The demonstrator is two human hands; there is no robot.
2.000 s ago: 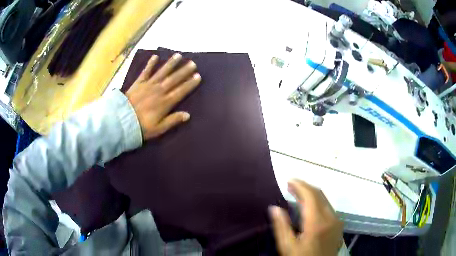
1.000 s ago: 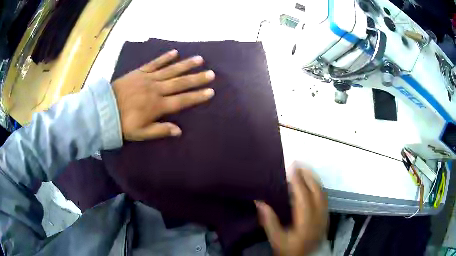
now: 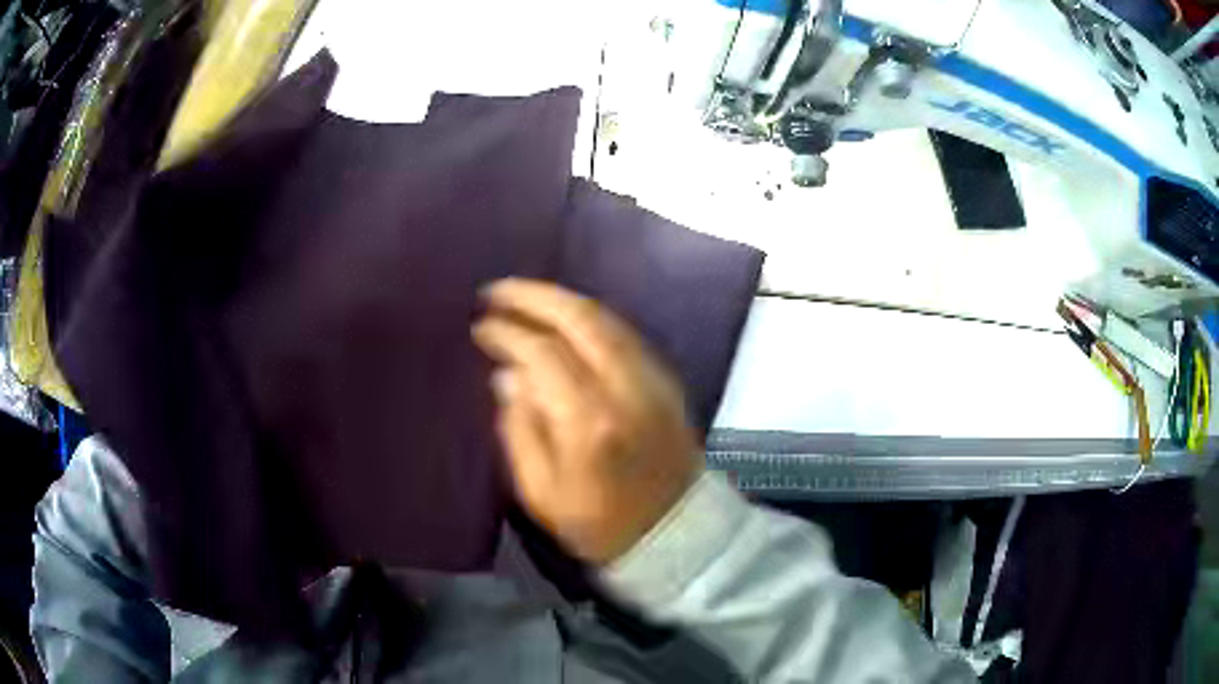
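A dark plum garment panel point(image 3: 388, 294) is lifted and folded over to the left, covering the padding's edge. A second plum piece point(image 3: 662, 261) shows flat on the table at its right. My right hand point(image 3: 588, 414) is blurred, with curled fingers over the panel's right part; whether it pinches the cloth cannot be told. My left hand is hidden behind the cloth; only its grey sleeve shows at lower left.
The white sewing machine head point(image 3: 989, 114) stands at upper right, with a black rectangle point(image 3: 979, 181) on its bed. Small tools point(image 3: 1110, 368) lie at the table's right end. Tan padding point(image 3: 241, 80) is at upper left. The ruler tape point(image 3: 856, 468) runs along the front edge.
The panel has moved left and is raised and folded, uncovering a second piece. My left hand has gone out of sight behind it. My right hand has moved up and left onto the cloth.
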